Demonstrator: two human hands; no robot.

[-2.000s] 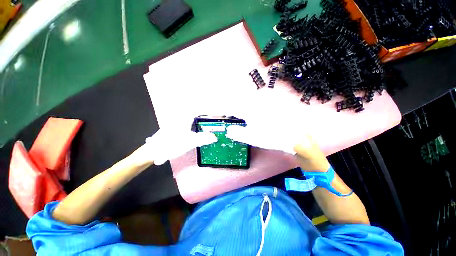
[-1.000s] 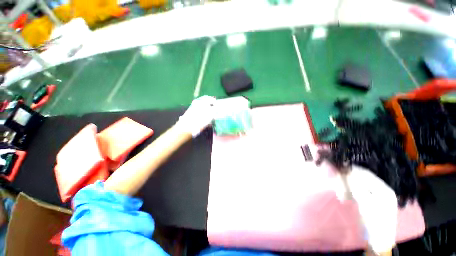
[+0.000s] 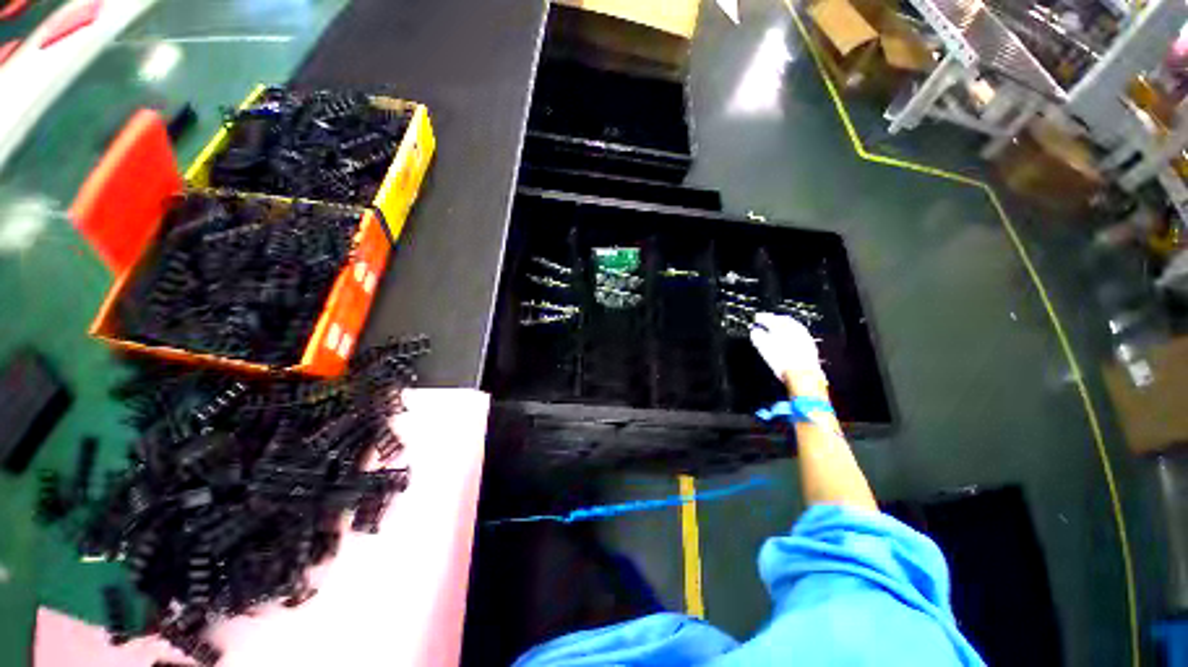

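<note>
A large black board tray [image 3: 678, 228] lies to the right of the bench, below its top. Several circuit boards stand in rows in it, and one green circuit board [image 3: 618, 278] shows its face. My right hand [image 3: 786, 347], in a white glove with a blue wrist strap [image 3: 795, 409], reaches into the right part of the tray. Its fingertips are at the standing boards [image 3: 737, 302]. The hand is small, and I cannot tell whether it grips a board. My left hand is out of the picture.
An orange and yellow parts box [image 3: 341, 313] full of black toothed pieces stands on the bench. A heap of the same pieces [image 3: 235, 482] lies over the pink foam mat [image 3: 437, 521]. Cartons [image 3: 1146, 397] and a yellow floor line [image 3: 1029, 261] are at the right.
The view has swung right from the mat and belt to the tray. My right hand has moved from beside the heap to the tray. My left hand and the unit at it have left the picture.
</note>
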